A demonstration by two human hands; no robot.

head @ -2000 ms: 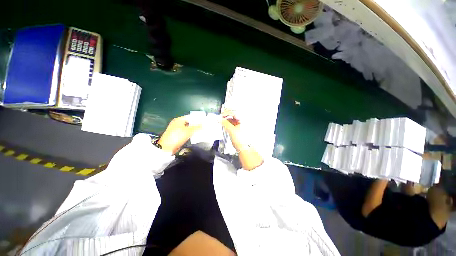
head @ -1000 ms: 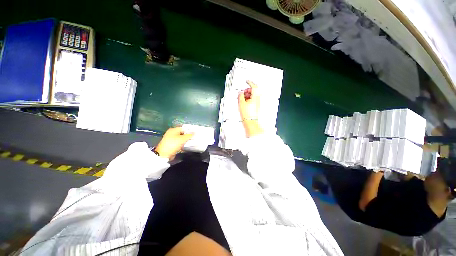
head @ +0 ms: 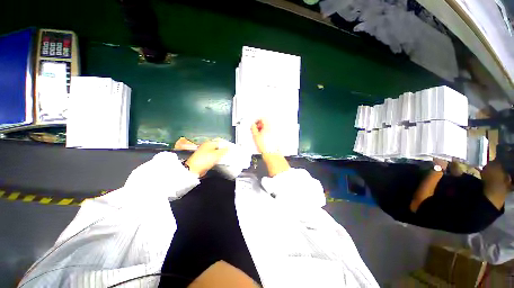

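Note:
A tall group of white boxes (head: 270,73) lies on the green bench in front of me, with faint print near its top left edge. My left hand (head: 208,156) is closed on a white label sheet (head: 230,160) just left of the boxes, near the bench's front edge. My right hand (head: 263,140) is over the lower left part of the boxes, with fingers bent and fingertips close together. Whether a label is between those fingertips is too small and overexposed to tell.
A white box stack (head: 97,112) stands at left beside a scale (head: 54,79) with a blue platform. Double rows of white boxes (head: 414,125) stand at right. A person in black (head: 451,197) is beyond them. Crumpled white scraps (head: 389,28) lie at the back; a brown carton (head: 451,264) is lower right.
My right hand has moved from the upper boxes down towards their lower left part. My left hand and the sheet have lifted slightly and turned. The camera view has shifted.

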